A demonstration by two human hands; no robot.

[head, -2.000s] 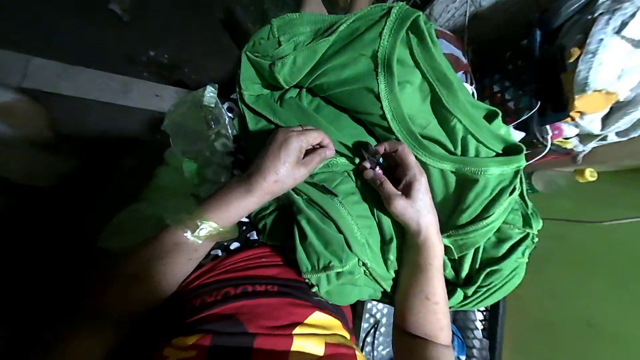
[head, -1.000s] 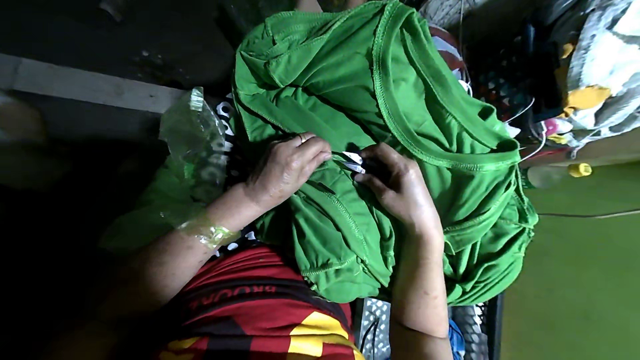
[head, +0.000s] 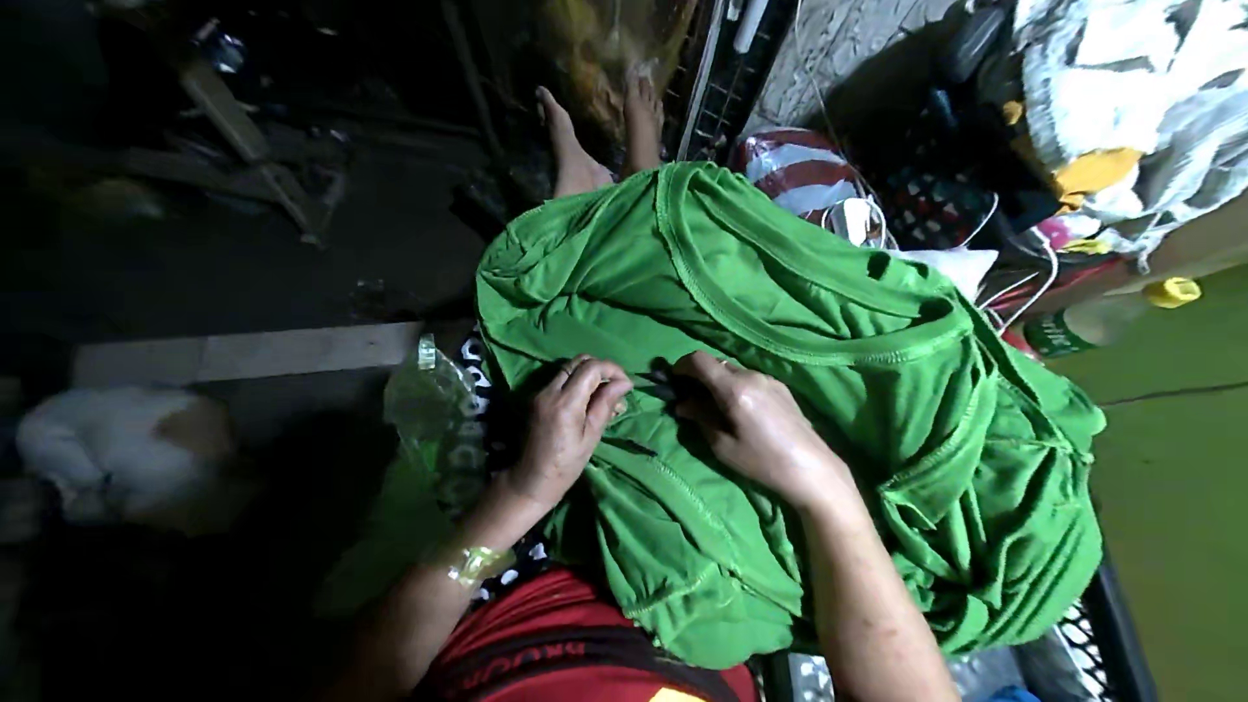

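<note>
A green garment (head: 741,487) with stitched seams and a wide ribbed band lies spread over my lap. My left hand (head: 575,419) pinches something too small to tell between thumb and fingertips, just above the cloth. Right of it, my right hand (head: 741,409) is closed on a small dark tool (head: 658,378), perhaps thread snips, whose tip points at the left fingertips. The fingers hide most of that tool. Clear tape (head: 480,565) is stuck round my left wrist.
A clear plastic bag (head: 429,395) hangs at the garment's left edge. A white and brown animal (head: 127,453) lies on the dark floor at left. White cords (head: 1048,283), a bottle with a yellow cap (head: 1173,292) and piled cloth (head: 1121,107) are at right, by a green wall (head: 1180,468).
The view has shifted, showing more floor and two bare feet. Both hands stay close together over the garment. The white or shiny piece between them a second ago no longer shows plainly.
</note>
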